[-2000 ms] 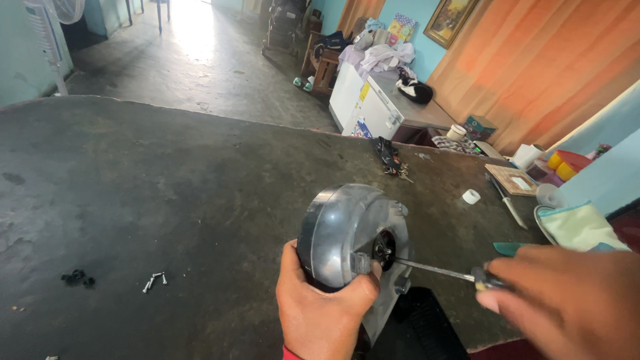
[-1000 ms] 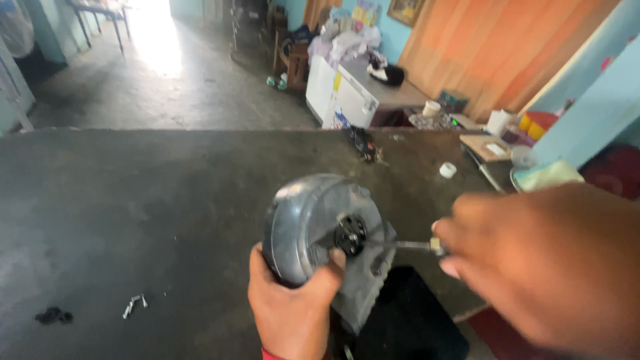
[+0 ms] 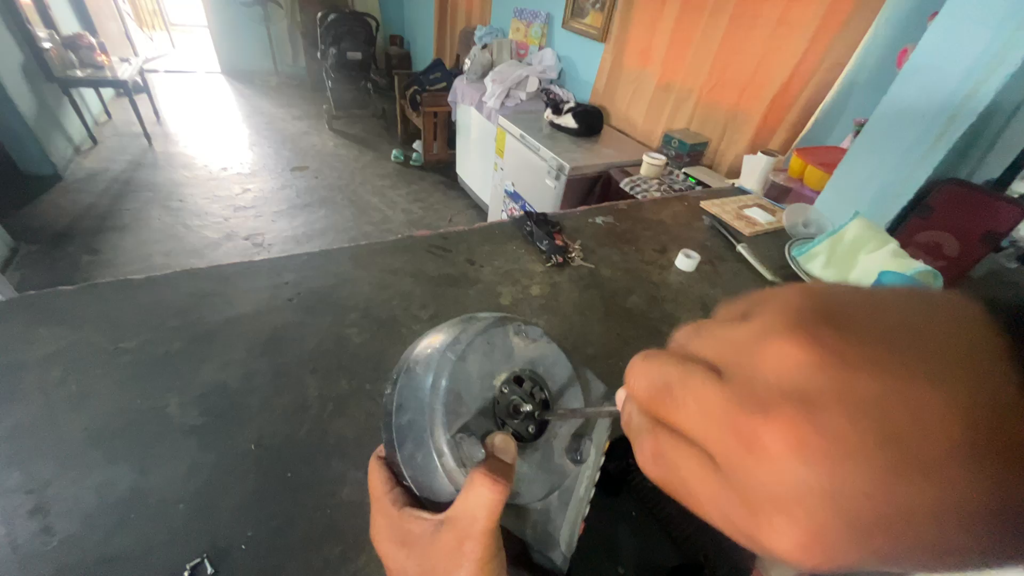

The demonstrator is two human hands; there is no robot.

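A round, metal-grey housing [image 3: 448,400] with a black hub [image 3: 522,406] stands tilted at the counter's near edge. My left hand [image 3: 448,512] grips its lower left side, the thumb on its face just below the hub. My right hand [image 3: 800,424], somewhat blurred, is closed around a screwdriver [image 3: 584,413], whose handle the fingers hide. The shaft points left and its tip is at the hub; whether it sits in a screw cannot be told. Several small screws [image 3: 200,566] lie on the counter at the bottom left.
On the dark counter [image 3: 200,360] lie a bunch of keys [image 3: 564,252], a white tape roll [image 3: 686,260], a knife [image 3: 748,252], a wooden board [image 3: 744,214] and a folded cloth [image 3: 856,252]. Beyond it, a cat [image 3: 574,118] rests on a white chest freezer [image 3: 528,160].
The view has shifted. My left hand still holds the housing, and my right hand still holds the screwdriver at its hub.
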